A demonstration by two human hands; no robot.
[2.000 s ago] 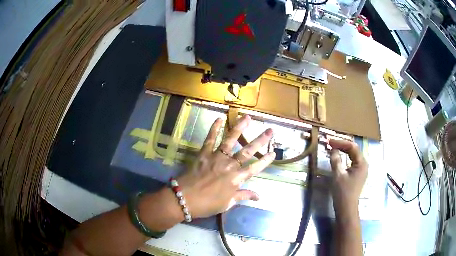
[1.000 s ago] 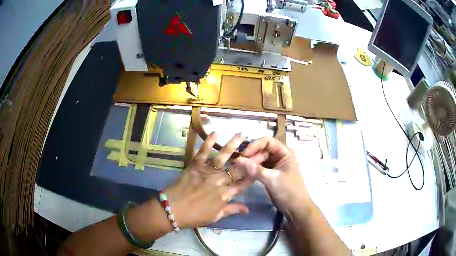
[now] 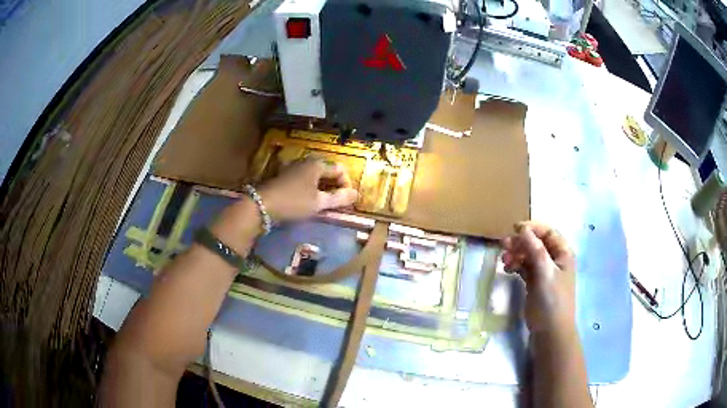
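Observation:
A brown bag panel (image 3: 478, 179) lies under the dark grey sewing head (image 3: 384, 76), with the brass-yellow clamp frame (image 3: 388, 191) on it, lit by the lamp. A brown strap (image 3: 360, 319) runs from the clamp's front edge toward me, and another part curves left under my wrist. The bluish template (image 3: 279, 231) with yellow-green tape lies below. My left hand (image 3: 307, 191) is over the clamp's left part, fingers curled; whether it holds anything is hidden. My right hand (image 3: 540, 259) is at the panel's front right edge, fingers bent together; any contents cannot be told.
Many brown panel edges (image 3: 88, 151) are fanned at the left. A grey-framed screen (image 3: 689, 92) stands at the right. A small dark-and-red tool (image 3: 644, 292) and a thin black cord (image 3: 668, 239) lie at the right. A yellow ring (image 3: 634, 131) lies near the screen.
The clamp, panel and template have shifted left under the head, uncovering the panel's left part. My hands, together over the template before, are now apart, left at the clamp, right at the panel edge.

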